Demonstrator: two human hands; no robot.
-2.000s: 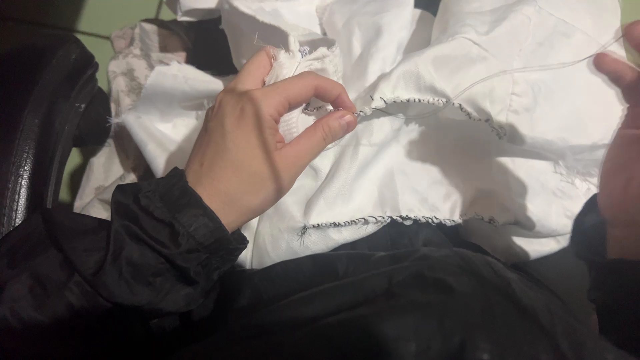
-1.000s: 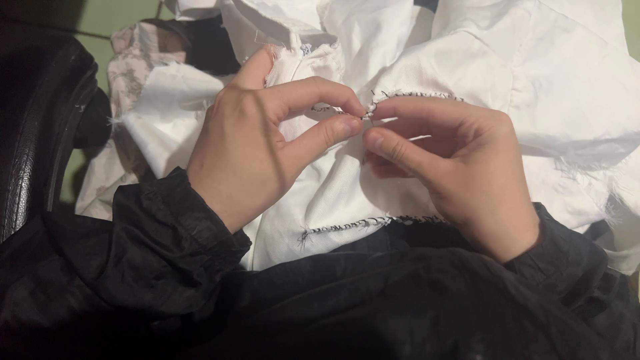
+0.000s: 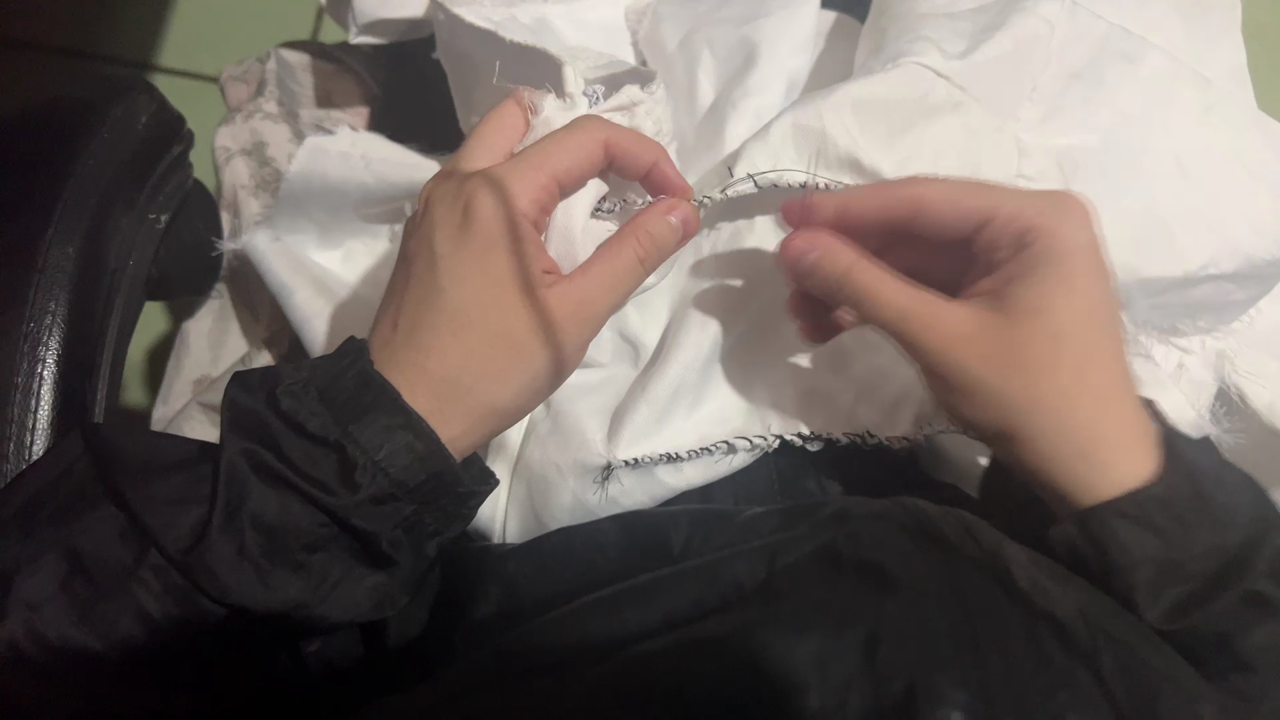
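White fabric (image 3: 800, 360) with frayed edges lies over my lap. Between thumb and index finger, my left hand (image 3: 540, 250) pinches its upper edge, which bears dark overcast stitches (image 3: 780, 182). My right hand (image 3: 950, 290) is just right of that pinch, thumb and index fingertips close together and slightly blurred; whether a needle is between them cannot be told. A thin dark thread arcs from the stitched edge toward the right hand. Nearer my body runs a second edge with dark stitches (image 3: 740, 445), with loose thread ends at its left.
A black padded armrest (image 3: 60, 260) stands at the left. Beside it hang a patterned pale cloth (image 3: 270, 130) and a frayed white flap (image 3: 340, 230). Green floor tiles (image 3: 225, 40) show at the top left. Black clothing covers my arms and lap.
My right hand came in from the far right to my left fingertips, and has since drawn a little to the right, away from them. My left hand keeps its pinch on the fabric edge.
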